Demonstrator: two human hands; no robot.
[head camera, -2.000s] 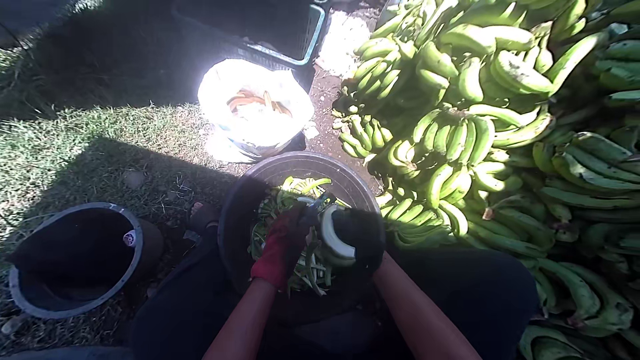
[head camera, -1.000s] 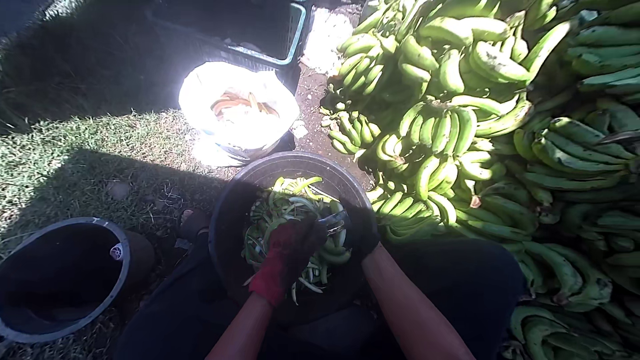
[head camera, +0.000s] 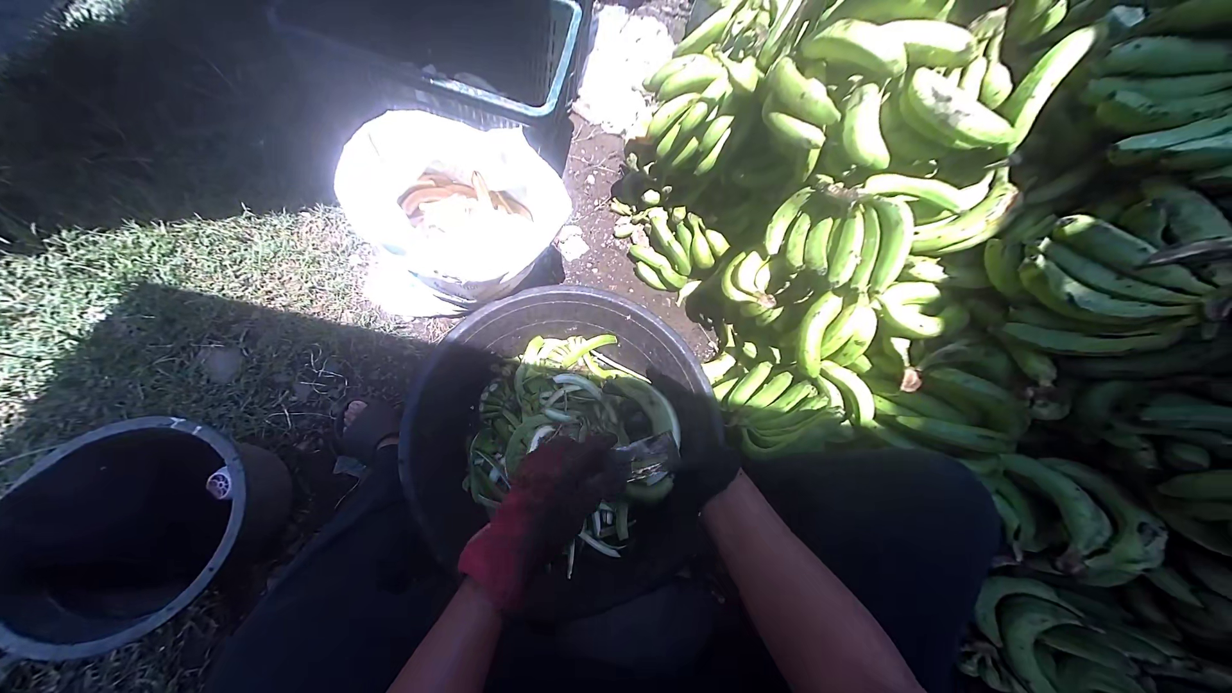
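Between my legs stands a round black plastic tub (head camera: 445, 385) holding a heap of green peel strips (head camera: 558, 395). My left hand (head camera: 553, 500), in a red and dark glove, is over the heap and closed on a metal blade-like tool (head camera: 647, 456), whose exact kind I cannot tell. In a dark glove, my right hand (head camera: 701, 443) grips a green banana (head camera: 656, 409) at the tub's right side. The tool lies against the banana, between both hands. Shadow hides most of my right fingers.
Large bunches of green bananas (head camera: 847, 241) are piled along the right. Beyond the tub stands a white sack (head camera: 366, 178) with pale, brownish pieces inside, and behind it a plastic crate (head camera: 563, 67). A dark bucket (head camera: 231, 539) is at the lower left, on grass (head camera: 241, 250).
Two seconds ago the banana showed a broad pale face, held upright in my right hand; now it lies lower and green side shows. My left hand stays close to it with the tool.
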